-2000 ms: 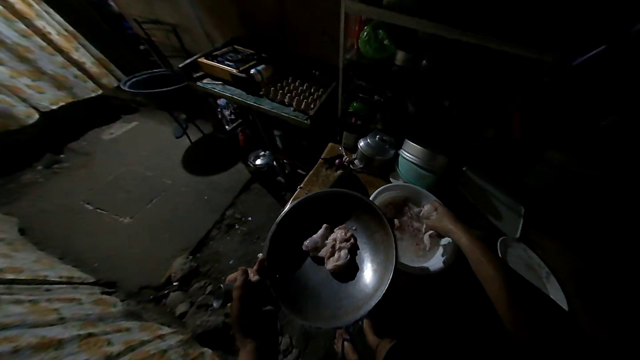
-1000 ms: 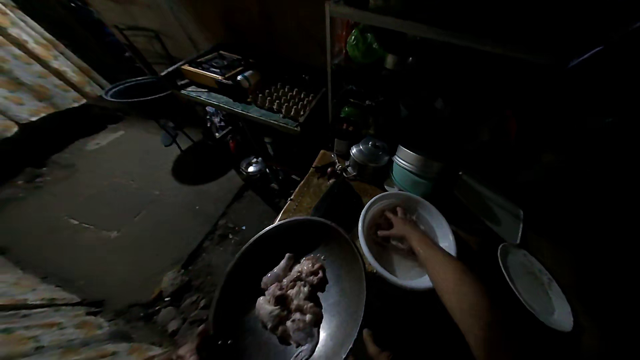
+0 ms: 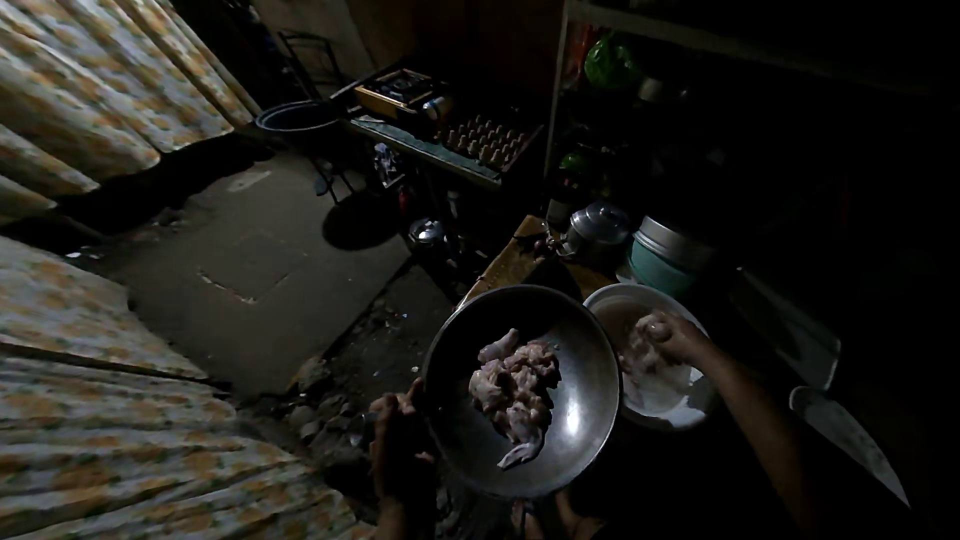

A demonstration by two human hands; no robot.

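Note:
My left hand [image 3: 399,420] is at the left rim of a round metal pan [image 3: 577,442], holding it tilted. Raw chicken pieces [image 3: 517,390] lie in a heap inside the pan, a wing tip pointing toward its lower edge. To the right, touching or just behind the pan's rim, is a white basin [image 3: 686,416] with cloudy liquid and more pale meat. My right hand [image 3: 671,336] is over the basin with its fingers closed around a piece of raw chicken [image 3: 646,334]. Shadow hides part of the left hand's grip.
Behind the basin stand a lidded metal pot [image 3: 600,223] and a teal container [image 3: 660,266] on a wooden table [image 3: 510,259]. A plate [image 3: 847,439] is at the right. Farther back are a portable gas stove [image 3: 397,90] and an egg tray [image 3: 484,142]. Patterned curtains [image 3: 97,450] hang left.
My right hand was spread in the basin a second ago and now grips a piece of chicken. More chicken lies in the pan than two seconds ago.

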